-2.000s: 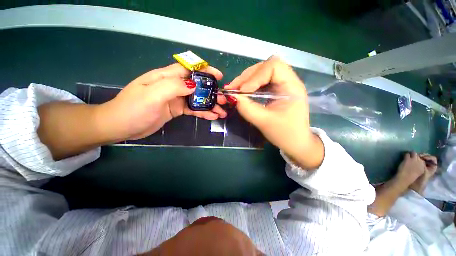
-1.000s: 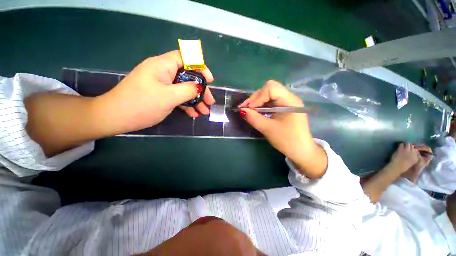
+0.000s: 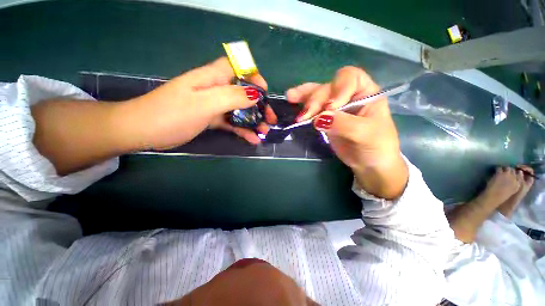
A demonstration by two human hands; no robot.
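My left hand [image 3: 197, 104] holds the black watch case [image 3: 246, 113] between thumb and fingers. The yellow battery with a white label [image 3: 241, 58] sticks out above the case. My right hand [image 3: 355, 116] holds thin silver tweezers [image 3: 358, 104], slanting down to the left, their tip just right of the case. Whether the tip grips anything is too small to tell. Under both hands lies the dark strip [image 3: 221, 143] with thin pale dividing lines. A small white piece [image 3: 288, 137] shows on it below the tweezer tip, partly hidden.
A pale rail [image 3: 334, 27] curves along the far side of the green surface, joined by a pale bar at the right. Clear wrinkled plastic [image 3: 433, 113] lies right of my right hand. Another person's hands [image 3: 508, 182] are at the far right. A yellow-and-white battery [image 3: 455, 33] is beyond the rail.
The tweezers have gone from the case down to the strip, then back left close beside the case, and now slant upward to the right. The battery has swung more upright.
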